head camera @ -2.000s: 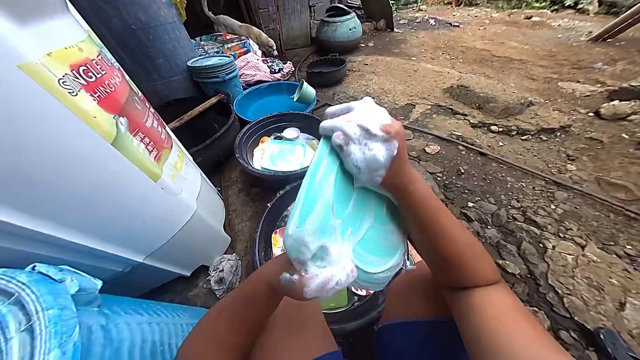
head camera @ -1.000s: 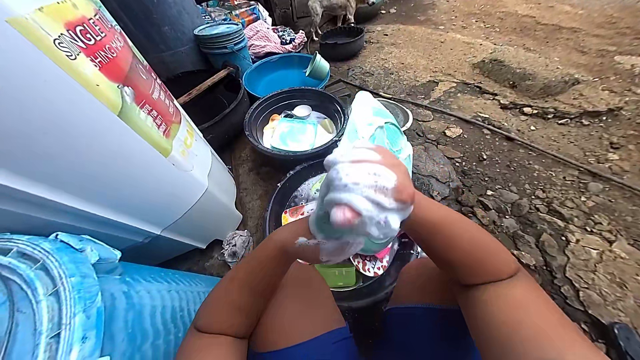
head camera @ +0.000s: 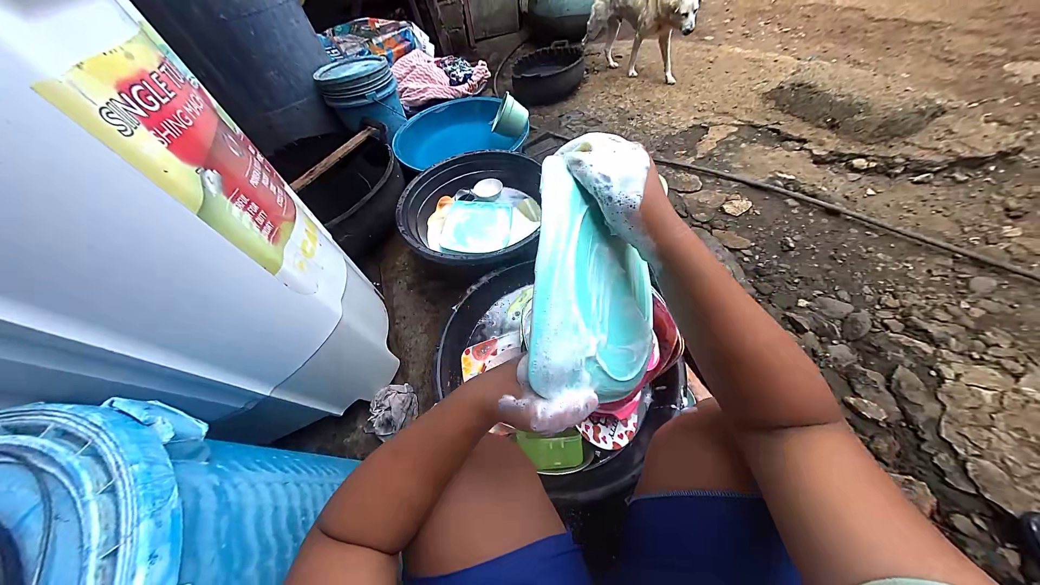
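Note:
Between my hands a soapy turquoise plastic plate (head camera: 597, 301) is tilted up over a black basin (head camera: 449, 341). My left hand (head camera: 552, 409), covered in suds, grips its lower edge. My right hand (head camera: 613, 175) is at the upper edge, wrapped in thick lather; whether a sponge or cloth is under it cannot be told. Below the plate, the basin holds sudsy water, a green plastic container (head camera: 550, 452), a heart-patterned dish (head camera: 611, 429) and red and pink dishes. A second black basin (head camera: 414, 227) behind it holds a turquoise dish (head camera: 478, 226) and a white cup (head camera: 487, 189).
A white washing machine (head camera: 203, 268) and a blue plastic drum (head camera: 260, 504) stand at the left. Farther back are a blue basin (head camera: 431, 134) with a green dipper (head camera: 510, 116), stacked blue buckets (head camera: 357, 85) and a dog (head camera: 646, 24). A hose (head camera: 812, 207) crosses the stony ground at the right.
One second ago my hands were close together at the plate's near end; now my right hand is at its far, upper end. The dog has moved to the right.

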